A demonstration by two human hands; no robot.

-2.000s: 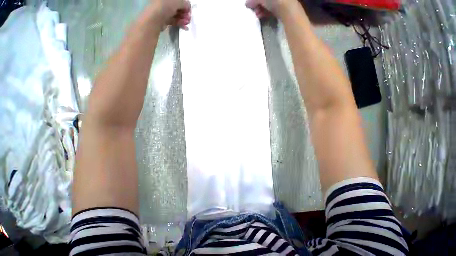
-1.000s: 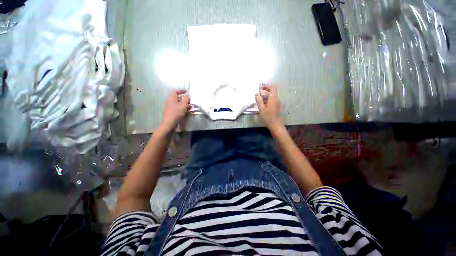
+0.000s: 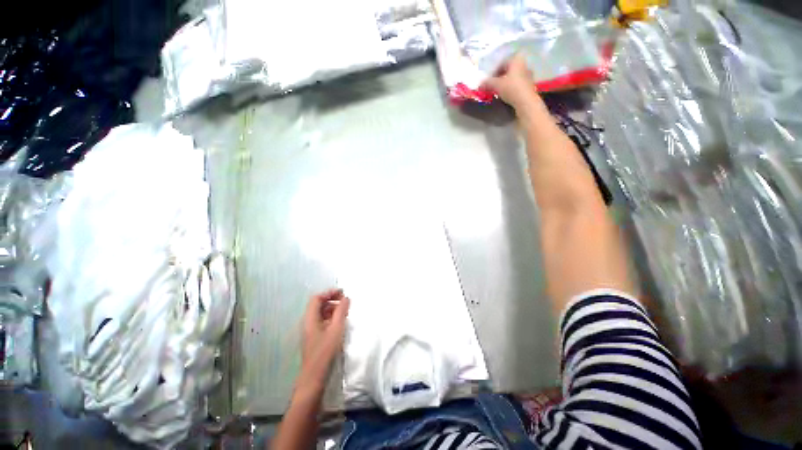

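A white T-shirt [image 3: 404,299] lies folded into a rectangle at the table's near edge, its round collar and dark neck label towards me. Its far end blends into the table's glare. My left hand [image 3: 325,330] is beside the shirt's left edge, fingers curled; whether it pinches the edge is unclear. My right hand [image 3: 512,81] reaches to the far right, fingertips on the red edge of the empty bag bundle [image 3: 550,44]. Whether it grips a bag is too blurred to tell.
An unpacked shirt pile [image 3: 132,255] is heaped at left. More white cloth [image 3: 299,44] lies at the far side. The bagged shirt stack [image 3: 703,176] stands at right. A phone [image 3: 600,176] is partly hidden behind my right forearm. Dark shiny plastic [image 3: 53,97] lies far left.
The shirt has gone from a long strip to a short folded rectangle. My right hand has left its right side and moved out to the bag bundle. My left hand stays by its left edge.
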